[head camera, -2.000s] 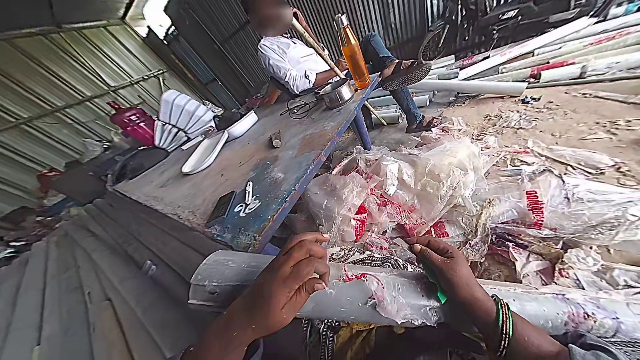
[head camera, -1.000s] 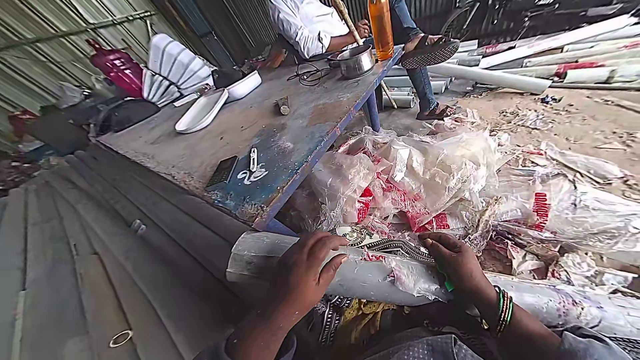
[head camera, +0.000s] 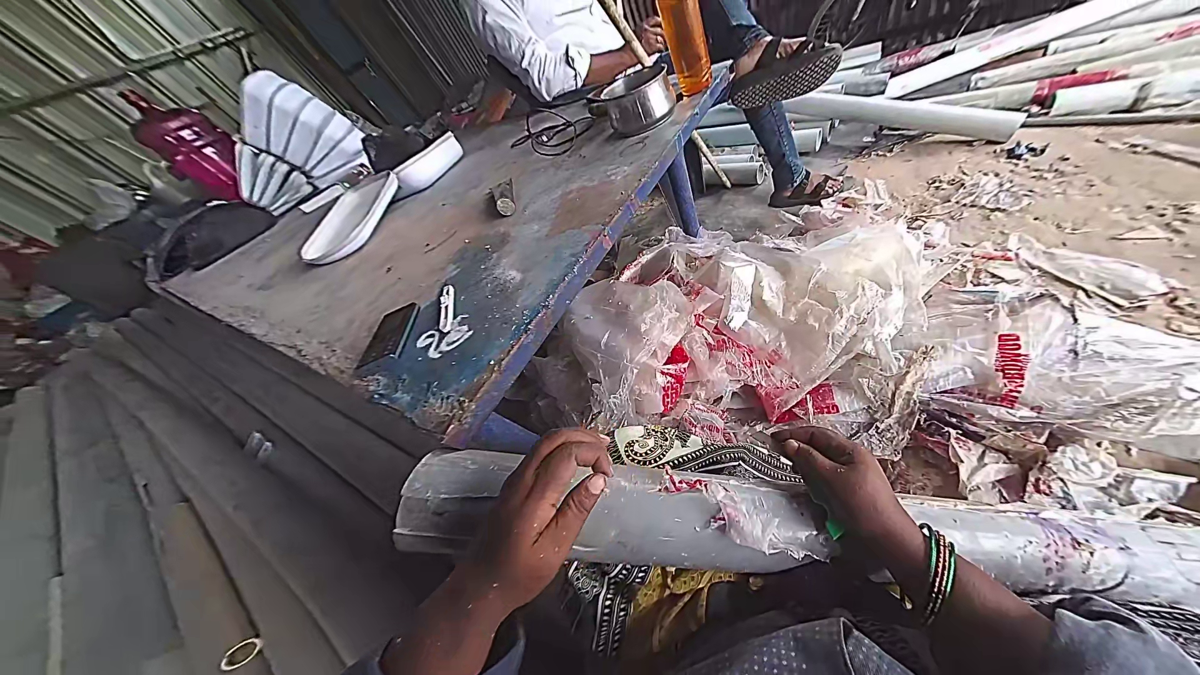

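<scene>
A thick grey plastic pipe (head camera: 647, 520) lies across my lap, with scraps of clear and red-printed film (head camera: 741, 511) clinging to its side. My left hand (head camera: 553, 511) rests at the pipe near its left end, fingers bent and thumb raised; whether it pinches anything is unclear. My right hand (head camera: 839, 487) is at the pipe farther right, its fingers curled around a small green thing (head camera: 832, 527) that shows only in part. Bangles circle the right wrist. Patterned cloth (head camera: 694, 450) shows behind the pipe between both hands.
Crumpled plastic film (head camera: 778, 328) is heaped beyond the pipe. A worn table (head camera: 562, 309) at centre-left holds a phone (head camera: 387, 336), a white-handled tool (head camera: 446, 314), a steel pot (head camera: 637, 101) and an orange bottle (head camera: 686, 47). A person sits behind it. More pipes (head camera: 919, 114) lie at upper right.
The view has shifted down and closer to the table. Both hands remain at the pipe, and more of the patterned cloth shows between them than two seconds ago.
</scene>
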